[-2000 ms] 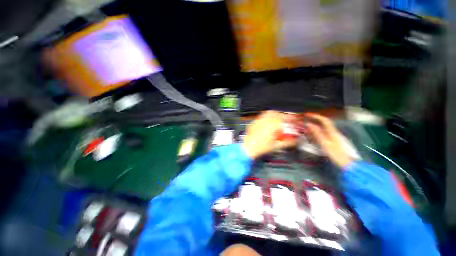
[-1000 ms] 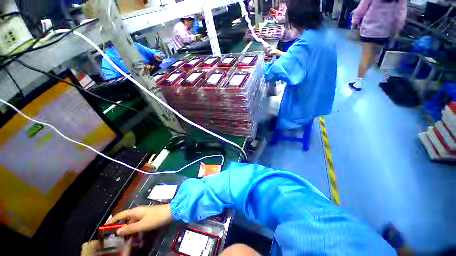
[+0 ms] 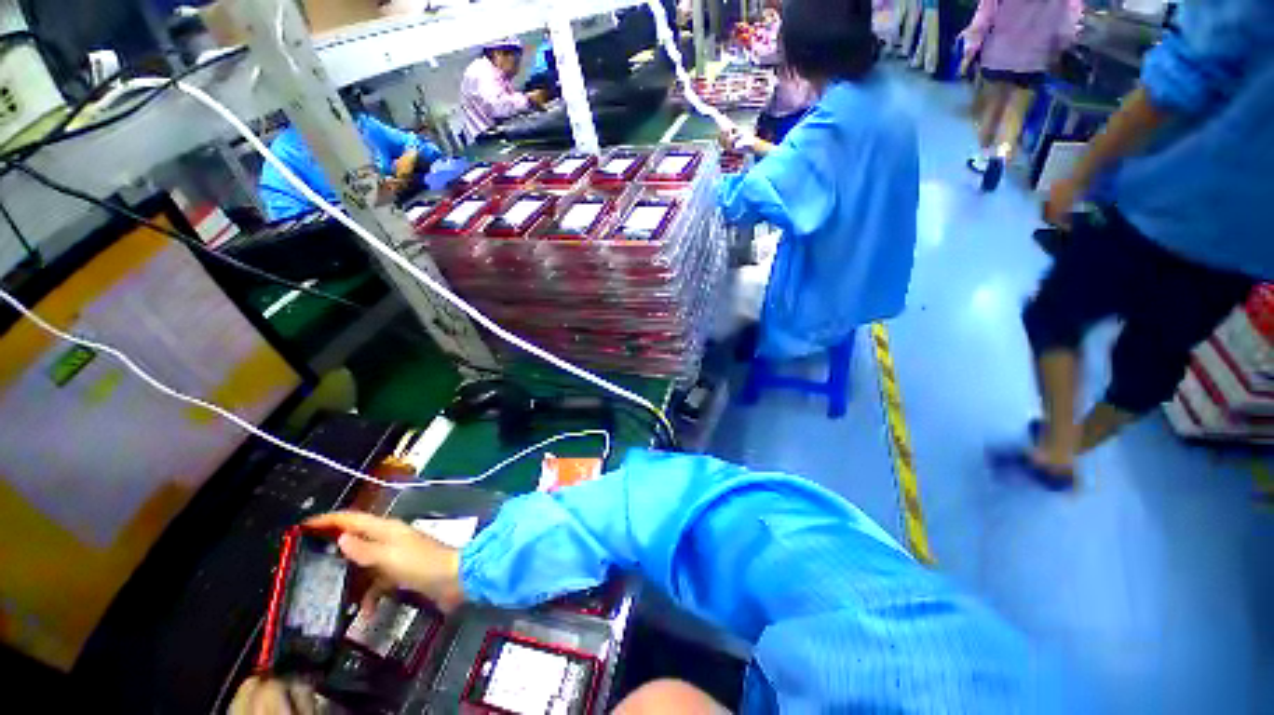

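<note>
A red-edged handset unit is held tilted at the lower left, over the edge of the tray and keyboard. My right hand grips its upper end, the arm in a blue sleeve reaching across. My left hand is at its lower end, cut off by the bottom edge; only a few fingers show. A clear blister tray lies below, holding red-edged units with white labels, such as the one at the front. My right sleeve hides part of the tray.
A tall stack of filled trays stands beyond. A monitor and keyboard are at left. White cables cross the view near an orange-red tag. A seated person and a walking person are at right.
My view has swung right from the bench front. The unit has been raised and turned, its broad face now showing. A person in blue has walked in at right; the one in pink is farther off.
</note>
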